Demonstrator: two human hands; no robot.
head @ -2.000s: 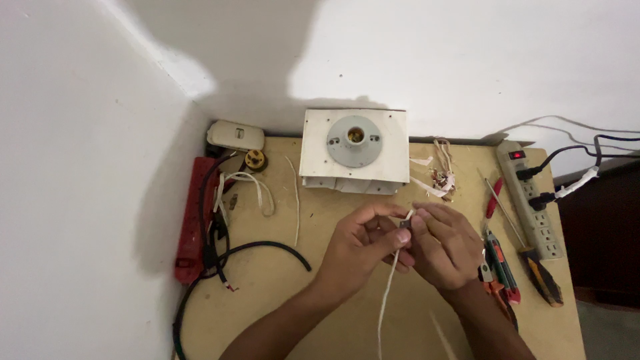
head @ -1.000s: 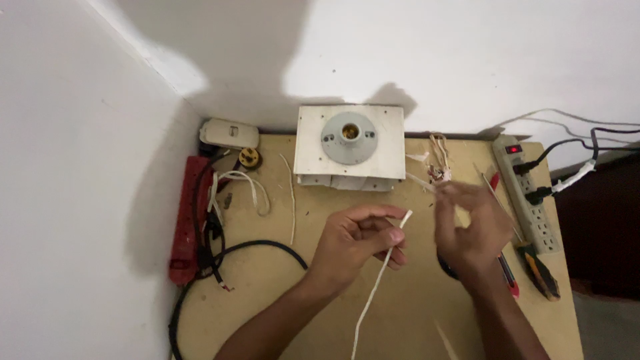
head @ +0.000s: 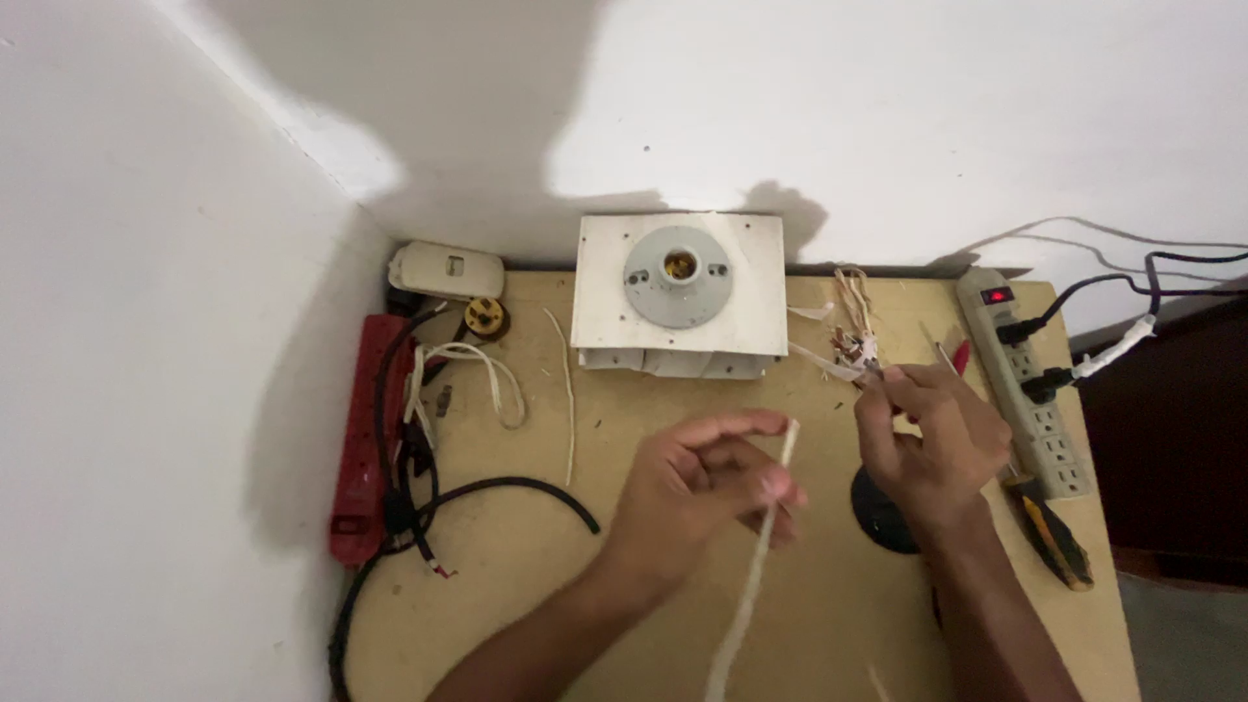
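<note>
A white electrical cable is pinched between the thumb and fingers of my left hand, its end sticking up past the fingertips. To the right, my right hand is at a small heap of wire scraps, fingertips close together on something small and greyish that I cannot make out. Behind my hands stands a white box with a grey round lamp holder on its face. A black round object lies partly under my right hand.
On the left lie a red power strip, black cable, white cord, a plug and a beige switch box. A beige power strip with plugs lies right, beside a yellow-and-black handled screwdriver.
Two seconds ago both hands were together at the cable's end. My right hand has since moved away to the scrap heap, while my left hand keeps hold of the cable.
</note>
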